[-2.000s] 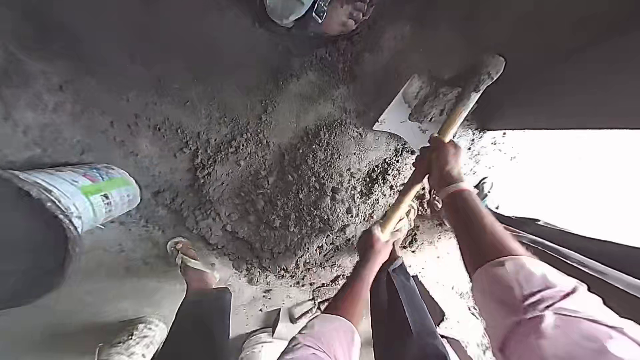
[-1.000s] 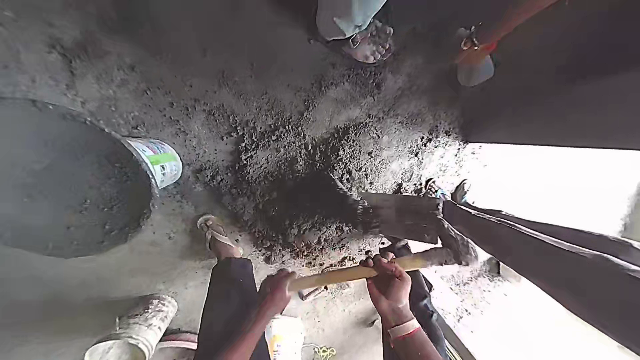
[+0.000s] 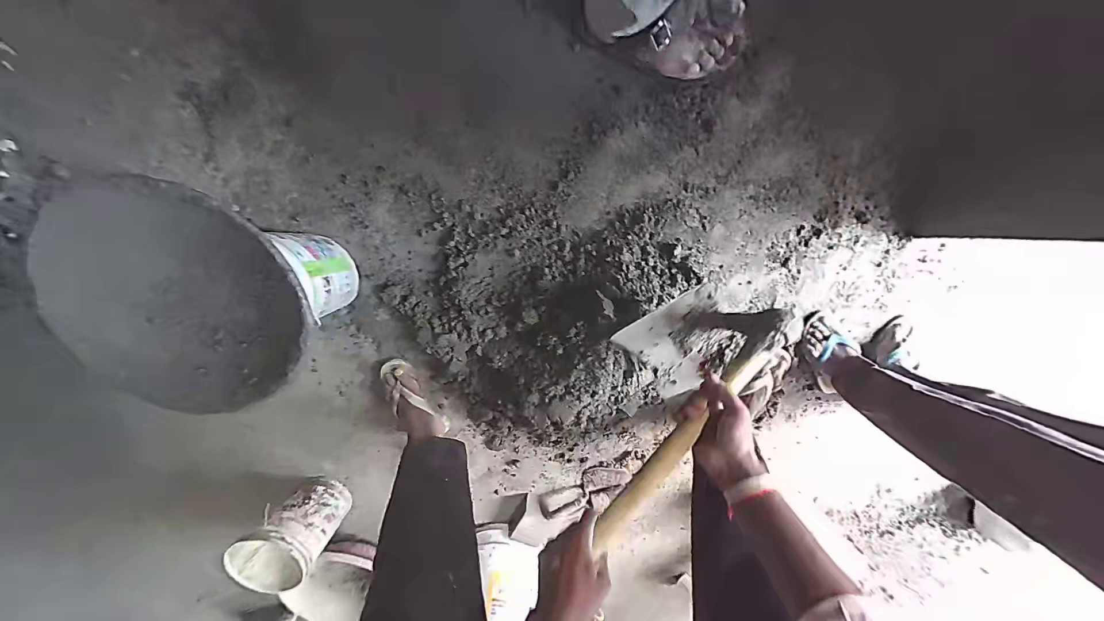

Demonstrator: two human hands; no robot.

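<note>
Both my hands grip the wooden handle (image 3: pixel 647 487) of a hoe, which runs diagonally across the lower middle. My left hand (image 3: pixel 580 573) holds the handle's near end at the bottom of the view. Farther up, close to the blade, my right hand (image 3: pixel 724 431) is closed round it, with a pale band and a red thread at the wrist. The broad metal blade (image 3: pixel 660 338) lies against the right side of a heap of grey mortar mix (image 3: pixel 517 319). Some mix is on the blade near its socket.
A large round pan of grey material (image 3: pixel 164 293) and a labelled plastic bucket (image 3: pixel 317 274) are at left. Lower left is a dirty bucket (image 3: pixel 289 539); a white bucket (image 3: pixel 507 573) stands between my legs. One person's foot (image 3: pixel 694 43) is above, another's sandalled feet (image 3: pixel 832 345) at right.
The hoe handle has swung from nearly level to diagonal, and the blade now shows broadly at the heap. My left hand has moved lower. Another person's hand at upper right is out of view.
</note>
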